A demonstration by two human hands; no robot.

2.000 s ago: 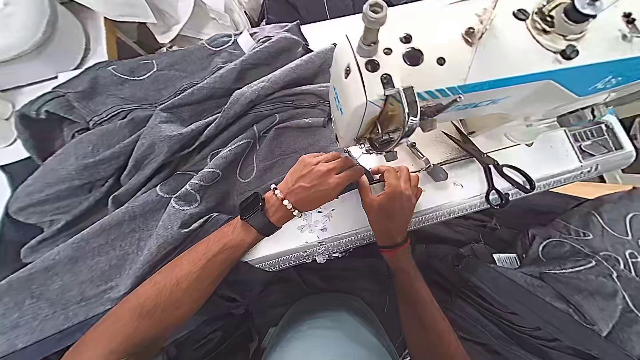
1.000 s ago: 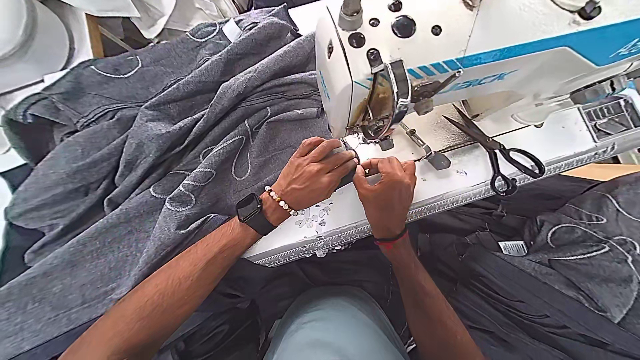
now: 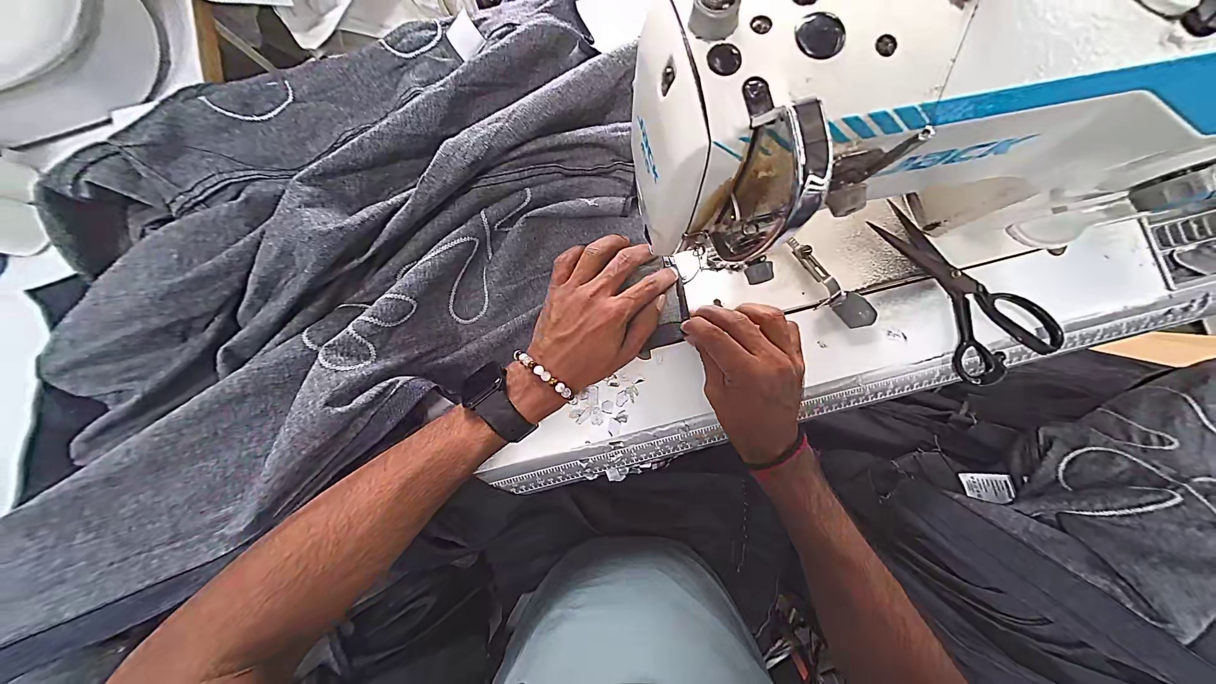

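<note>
A grey fabric garment (image 3: 380,247) with pale looping stitched lines lies bunched on the left and runs up to the needle area of a white and blue sewing machine (image 3: 722,142). My left hand (image 3: 603,309) presses flat on the garment's edge, fingertips beside the presser foot (image 3: 698,261). Just right of it, my right hand (image 3: 750,370) pinches the corner of the dark-edged cloth between thumb and fingers. The needle tip is hard to make out. A watch and a beaded bracelet are on my left wrist.
Black-handled scissors (image 3: 964,294) lie spread on the machine bed, right of my right hand. Small clippings (image 3: 608,404) are scattered near the ruler-marked front edge (image 3: 912,375). Another grey garment (image 3: 1121,475) with a white label lies at the lower right.
My right hand's fingers have shifted slightly away from my left hand's, and more of the dark cloth edge shows between them. The view has moved somewhat closer to the machine.
</note>
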